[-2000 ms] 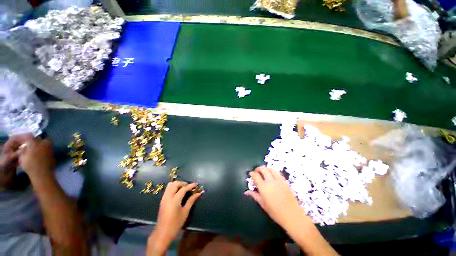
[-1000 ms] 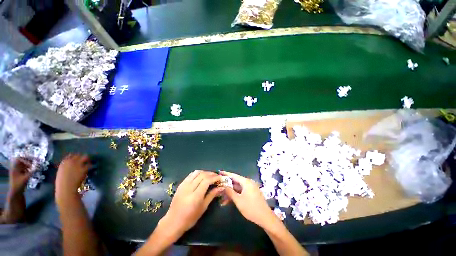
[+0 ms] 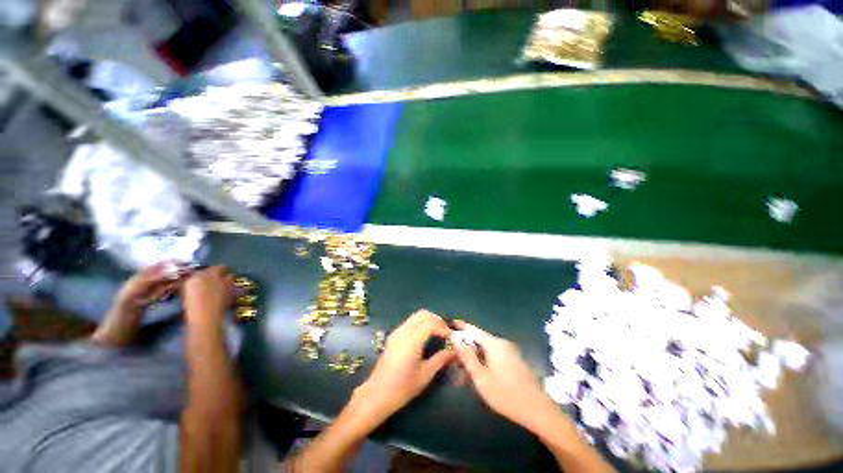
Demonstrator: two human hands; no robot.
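Observation:
My left hand [image 3: 405, 358] and my right hand [image 3: 499, 371] meet fingertip to fingertip over the dark green bench. Between them is a small white housing [image 3: 469, 338]; my right fingers are around it. My left fingertips close at its left side, with a dark or gold glint there, perhaps a brass contact; blur hides the detail. The loose pile of brass contacts [image 3: 344, 286] lies left of my hands. The large pile of white housings [image 3: 661, 360] lies to the right on a tan cardboard sheet [image 3: 730, 277].
A green conveyor belt [image 3: 518, 148] with scattered white pieces runs behind the bench. A blue board [image 3: 356, 166] and a heap of white pieces [image 3: 245, 139] are at upper left. A co-worker's arms [image 3: 208, 342] are at left. A bag of brass parts [image 3: 568, 39] lies on the far bench.
My hands came together from the two piles and remain joined at the fingertips. The view has swung left, so the bench things appear further right. The co-worker's hands have come together.

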